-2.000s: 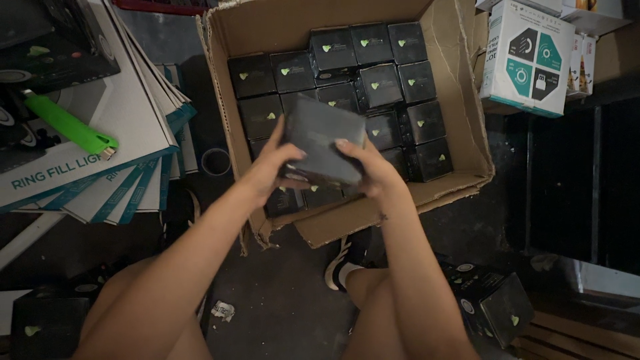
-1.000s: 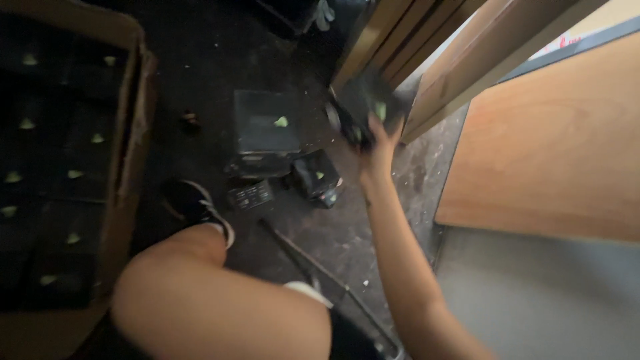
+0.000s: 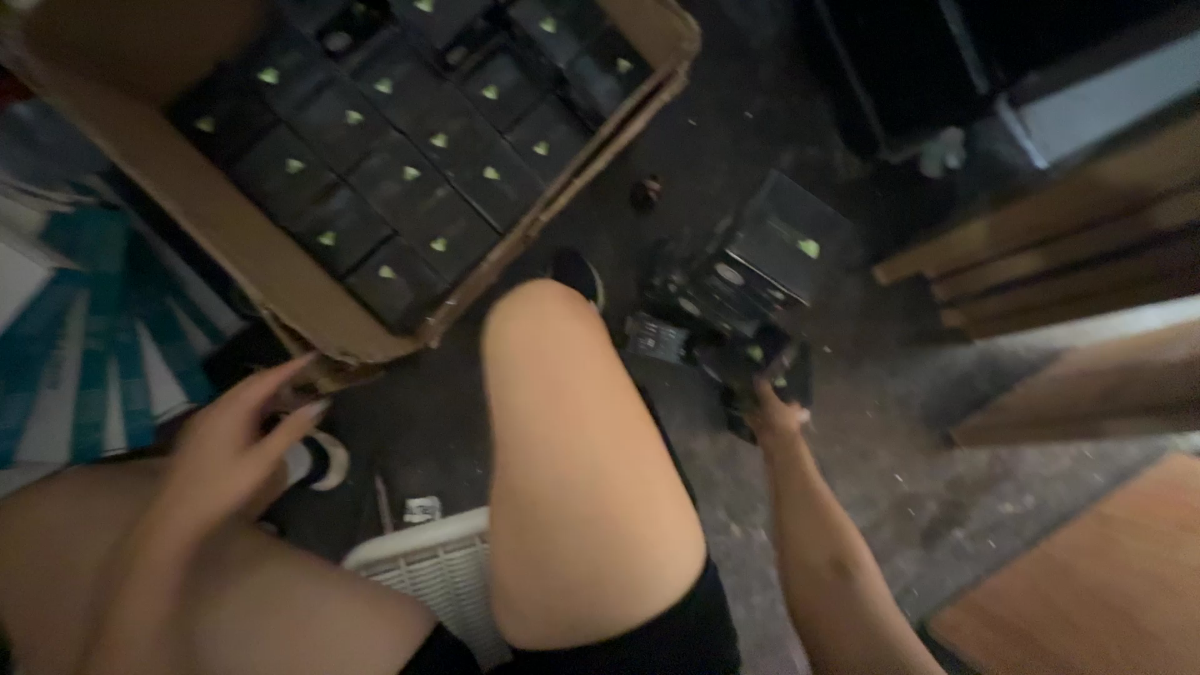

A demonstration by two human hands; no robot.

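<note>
A large cardboard box point(image 3: 248, 244) at the upper left holds rows of small black boxes point(image 3: 412, 173), each with a light green mark. My left hand point(image 3: 248, 422) is beside the carton's near corner, thumb and fingers apart, with nothing seen in it. At the right, my right hand point(image 3: 776, 412) reaches down to the floor and has its fingers on a small black box point(image 3: 792, 370); blur and dim light hide how firmly it grips. Just beyond it, more black boxes point(image 3: 797, 234) lie on the floor.
Teal and white flat boxes point(image 3: 84, 328) fan out at the left. My legs and a white woven seat point(image 3: 431, 553) fill the lower middle. Wooden slats point(image 3: 1050, 234) and a wooden panel point(image 3: 1097, 572) stand at the right. A dark case-like object point(image 3: 909, 75) is at the upper right.
Two seconds ago both hands held a black box over the carton. One second ago my right hand held a dark item near the wooden slats; it is now lower, by the floor boxes. The view has swung.
</note>
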